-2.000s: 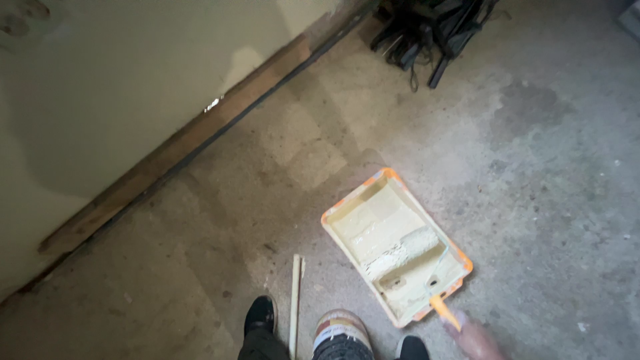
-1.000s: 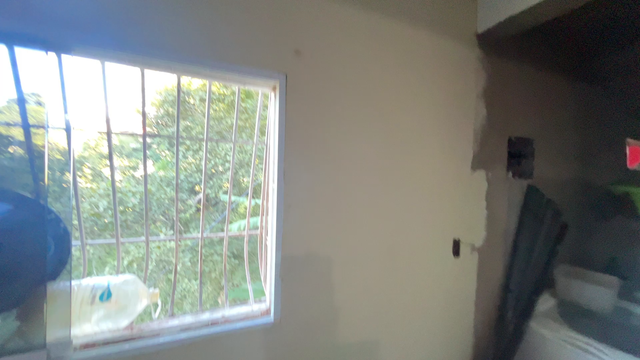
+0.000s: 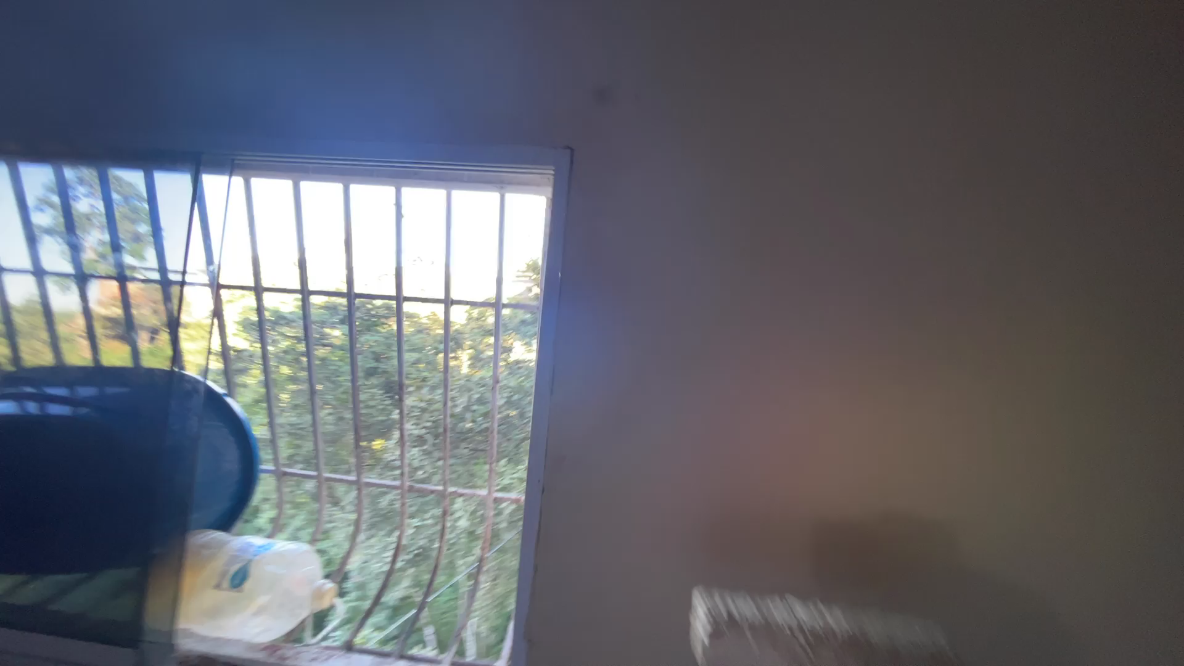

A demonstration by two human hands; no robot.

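At the bottom right of the head view, the blurred top of a pale paint roller (image 3: 805, 629) shows in front of the painted wall (image 3: 832, 324). A soft shadow falls on the wall just above it. The roller's handle is out of the frame, and so are both my hands, so what either one holds is hidden. Left of the roller stands a window with a light frame (image 3: 548, 370).
Metal bars (image 3: 401, 370) cross the window, with trees behind them. A translucent plastic jug (image 3: 254, 587) lies on its side at the sill. A large round blue object (image 3: 227, 453) is partly behind the glass at the left.
The view has swung up from the floor, where a hand was at the roller's handle in the paint tray, to the wall and window. The roller has come into view at the lower right.
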